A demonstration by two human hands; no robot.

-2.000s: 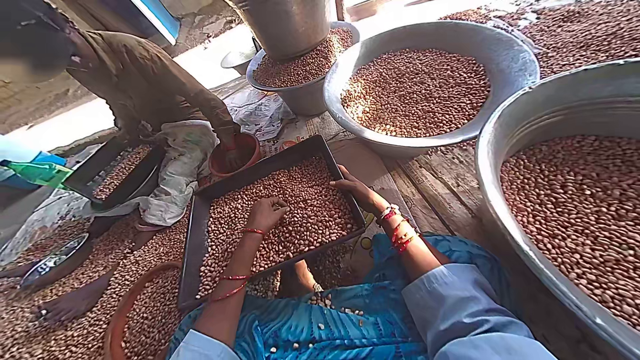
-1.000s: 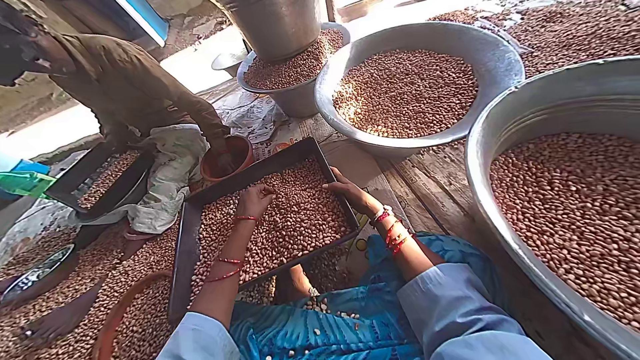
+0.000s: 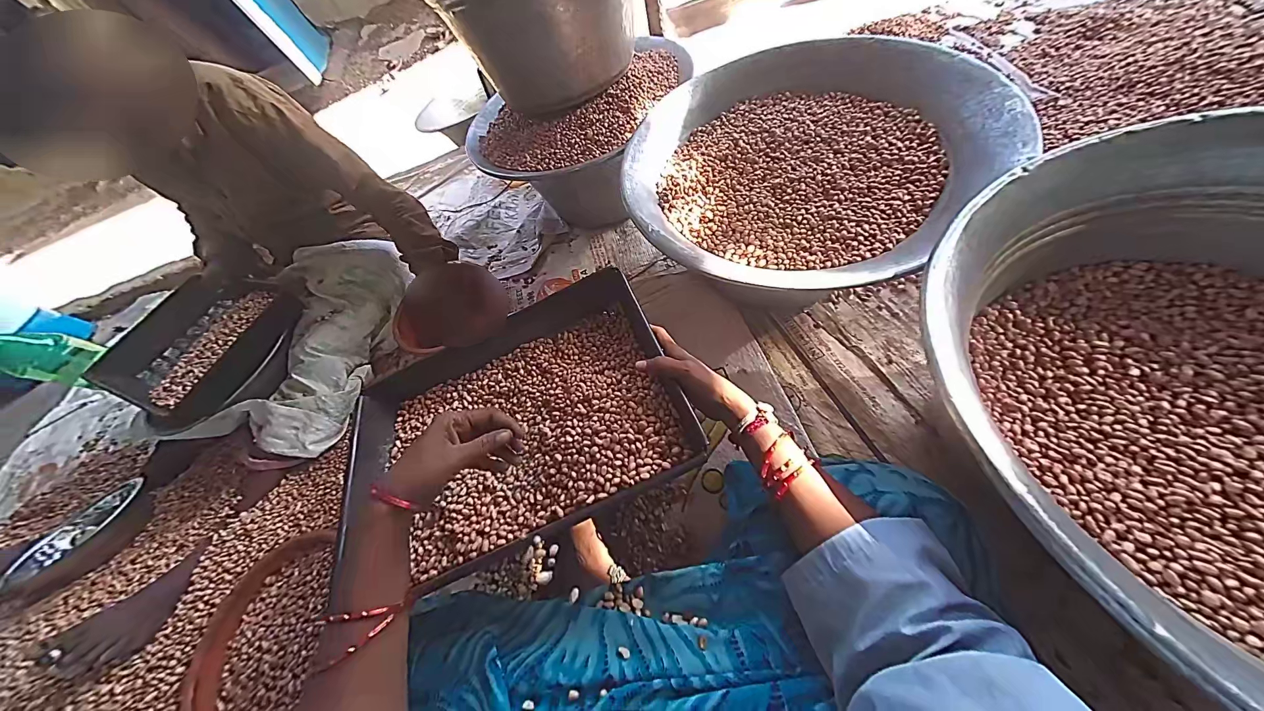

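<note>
A dark rectangular tray (image 3: 363, 464), filled with reddish-brown shelled peanuts (image 3: 583, 395), lies tilted in front of me. My right hand (image 3: 691, 375) grips its right rim, thumb on top, fingers partly hidden beyond the edge. Over the left part of the peanuts is my left hand (image 3: 464, 452), fingers curled and thumb near the fingertips; whether a peanut is between them cannot be told. Pale nuts (image 3: 538, 563) lie below the tray's near edge and on the blue cloth (image 3: 612, 642) over my lap.
Large metal basins (image 3: 987, 109) of peanuts stand at the right and back, a metal pot (image 3: 553, 49) on one. At the left a person (image 3: 267, 158) sits with a dark tray (image 3: 188, 346), a hand at a brown bowl (image 3: 420, 336). Peanuts cover the ground around a round brown rim (image 3: 222, 612).
My left hand has lifted and drawn back toward the tray's left part, from among the peanuts nearer the middle. My right hand keeps its place on the rim.
</note>
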